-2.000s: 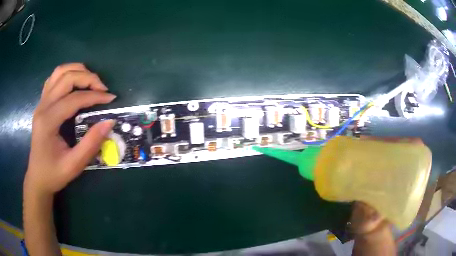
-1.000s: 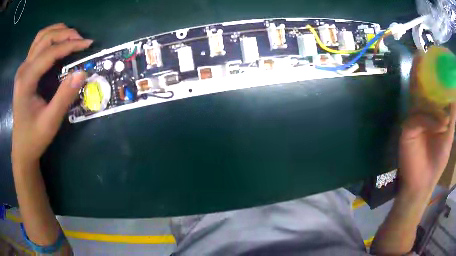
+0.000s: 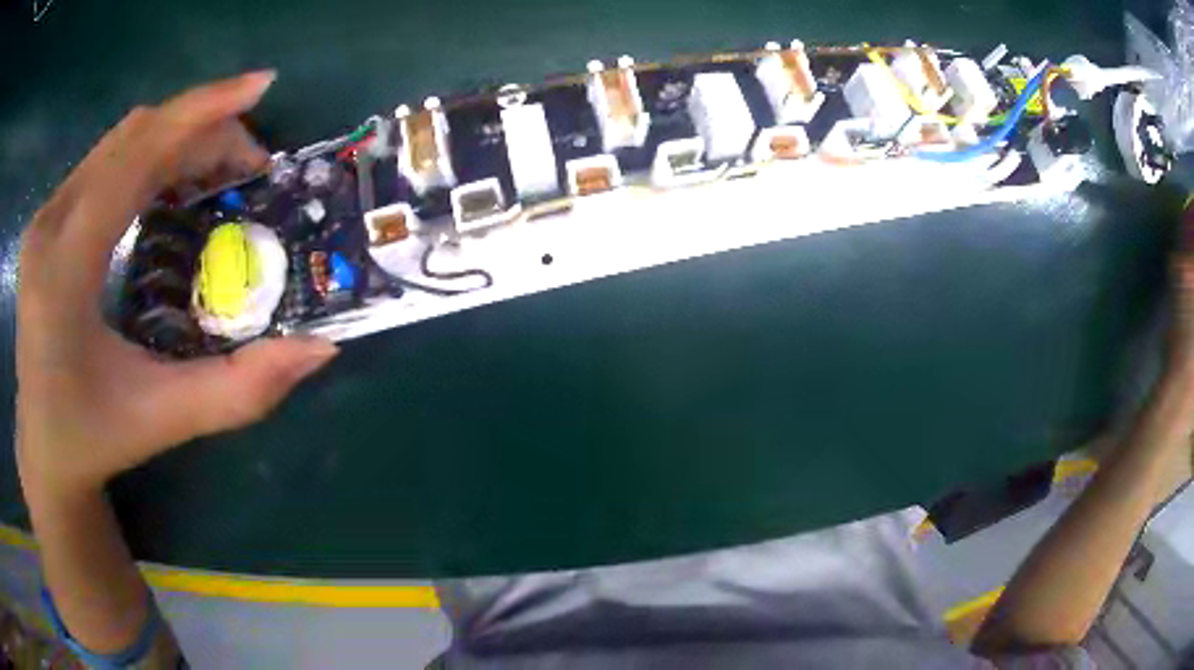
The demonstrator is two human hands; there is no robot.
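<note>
The power strip housing [image 3: 681, 233] lies across the upper part of the view, open side up, its white near side wall showing. The black circuit board [image 3: 563, 124] in it bears white blocks and copper-coloured contacts. The yellow-topped coil [image 3: 233, 278] is at its left end, blue and yellow wires [image 3: 991, 135] at its right end. My left hand [image 3: 118, 295] holds the left end, thumb at the near edge and fingers at the far edge. My right hand [image 3: 1185, 308] is blurred and cut off by the right edge; its fingers and any held thing are hidden.
A dark green bench lies under the strip. The round mains plug [image 3: 1142, 134] and the clear plastic bag [image 3: 1169, 66] are at the upper right. My lap in grey cloth [image 3: 694, 602], a yellow floor line [image 3: 288, 589] and a black box [image 3: 991, 504] show below the bench edge.
My left hand has shifted from over the strip's end to around it. The strip looks larger and tilted, showing more side wall. My right hand has moved right; the squeeze bottle is out of view.
</note>
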